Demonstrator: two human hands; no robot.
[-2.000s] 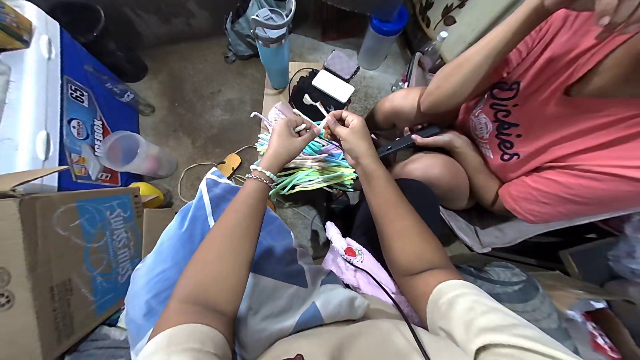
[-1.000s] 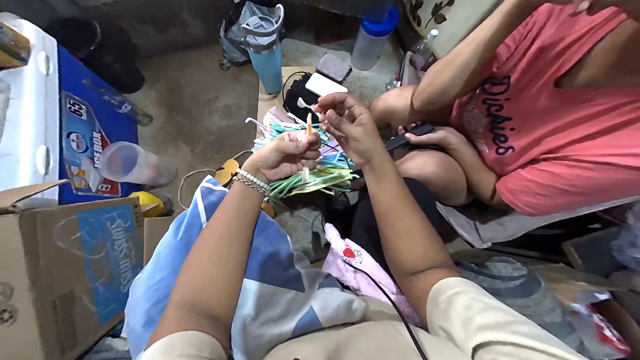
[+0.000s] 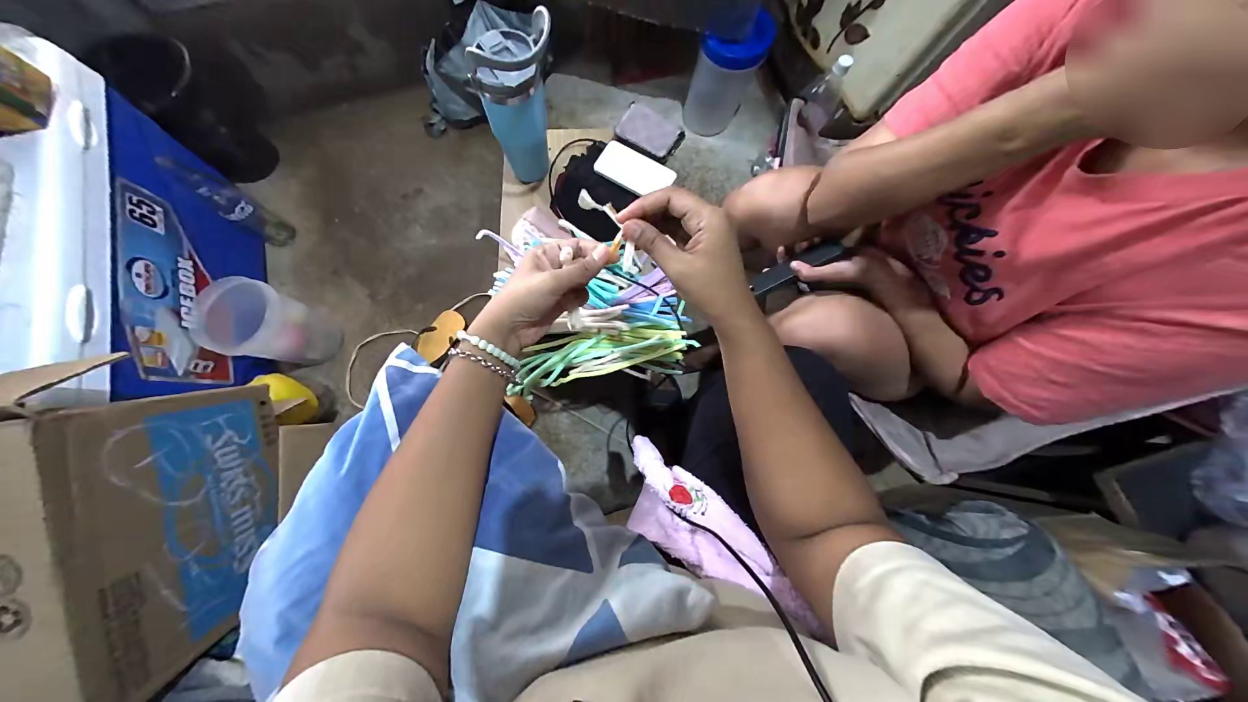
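Note:
My left hand [image 3: 551, 288] pinches a small orange-tipped piece [image 3: 615, 246] between thumb and forefinger. From the right, the fingertips of my right hand [image 3: 682, 239] meet the same piece. A thin white strand with a wider, pale end [image 3: 590, 202] sticks up by the right fingertips; whether it is joined to the orange piece I cannot tell. Below and behind both hands lies a bundle of pastel fuzzy strips [image 3: 609, 356], probably pipe cleaners, in green, yellow, blue, purple and white. My palms partly hide it.
Beyond the bundle stand a blue tumbler [image 3: 517, 122] and a blue-lidded container [image 3: 726, 73], near a white device [image 3: 634, 168] and a phone [image 3: 648, 131]. A person in a pink shirt [image 3: 1102, 263] sits at right. A cooler [image 3: 185, 263] and cardboard box [image 3: 146, 517] flank the left.
My left hand's fingers were curled upright around the orange piece one second ago; now they tilt toward the right hand. The right fingertips have come down to the piece.

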